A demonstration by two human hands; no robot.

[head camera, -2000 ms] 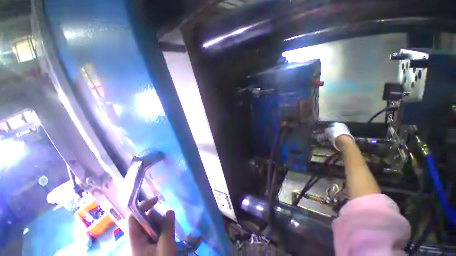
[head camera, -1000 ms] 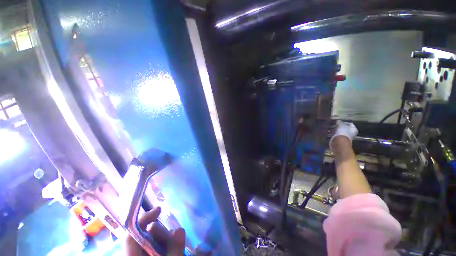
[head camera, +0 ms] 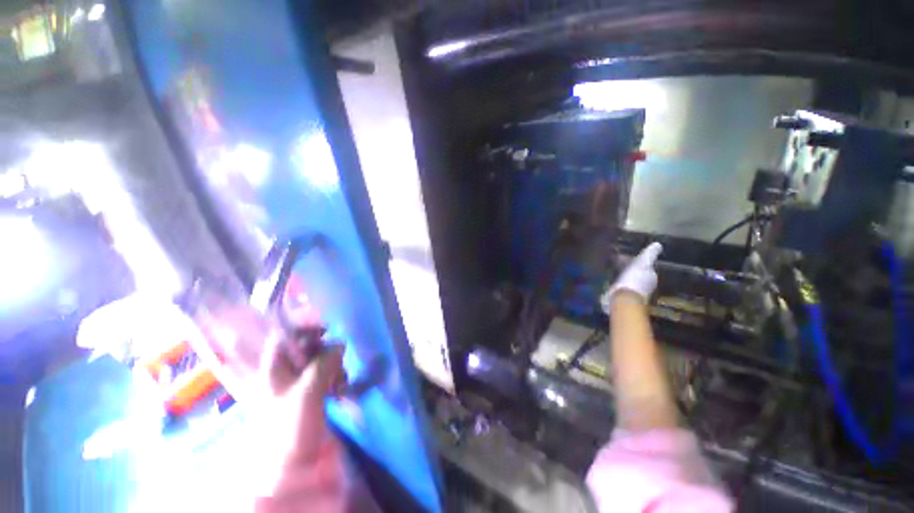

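The large blue safety door [head camera: 251,90] stands on the left, with a bent metal handle [head camera: 276,276] on it. My left hand [head camera: 306,366], bare and blurred, is at the lower end of the handle; its grip cannot be made out clearly. My right hand [head camera: 635,277], in a white glove, reaches into the machine just right of the dark blue mould block [head camera: 571,190]. Its fingertips point up and away. Whether it holds a small part cannot be seen.
A shiny tie bar [head camera: 702,279] runs behind the gloved hand. A blue hose [head camera: 837,381] loops at the right. A pale panel [head camera: 702,160] stands at the back. Beyond the door at lower left are a red-orange bin [head camera: 190,389] and a green bench top [head camera: 75,431], partly washed out by glare.
My gloved right hand has shifted left and slightly down, away from the mould block's face, and its fingers now point up. More of my left forearm shows. The view has shifted and blurred.
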